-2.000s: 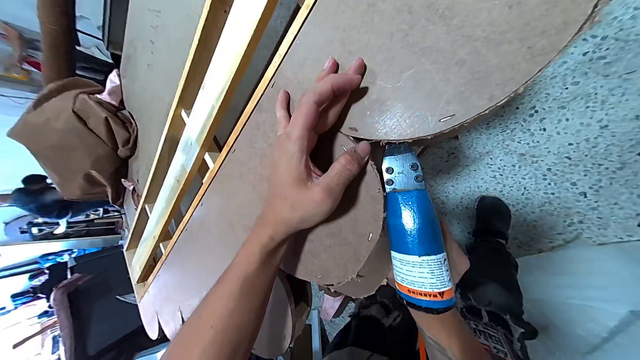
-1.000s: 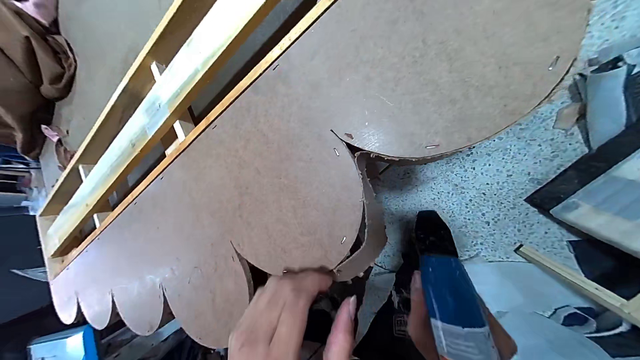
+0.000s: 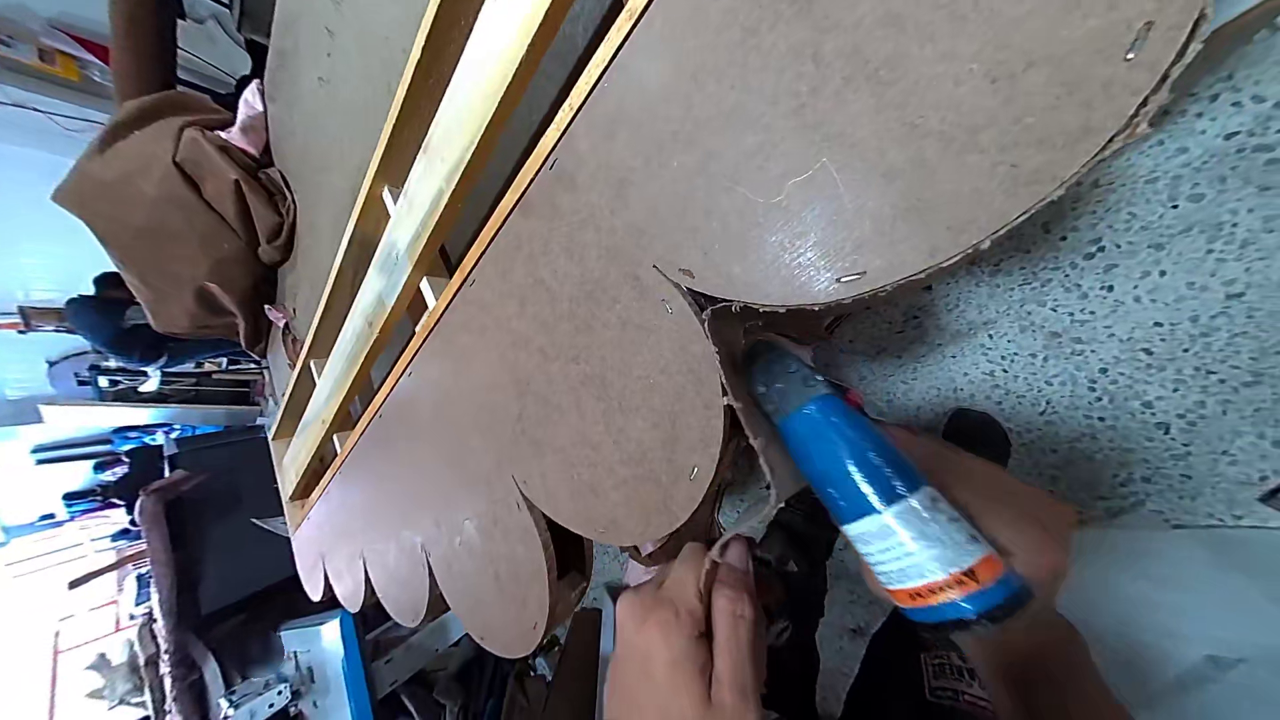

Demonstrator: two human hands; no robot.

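My right hand [image 3: 970, 500] is wrapped around a blue angle grinder-like power tool [image 3: 880, 480], which bears a white and orange label. The tool's dark head is at a cardboard strip [image 3: 765, 430] beside the notch between two lobes of the scalloped board [image 3: 600, 380]. With thumb and fingers, my left hand [image 3: 690, 630] pinches the lower end of that strip, below the middle lobe. Several staples show near the board's curved edge. What touches the strip at the tool's tip is partly hidden.
A wooden frame of slats [image 3: 400, 240] runs along the board's straight edge. Brown cloth [image 3: 180, 220] hangs at the upper left. A person [image 3: 120, 320] is in the left background. Speckled floor [image 3: 1100, 300] lies at right, and a blue-edged box [image 3: 325, 660] stands below left.
My left hand has left the notch and now holds the strip's lower end. The tool, pulled back low one second ago, is up beside the notch again.
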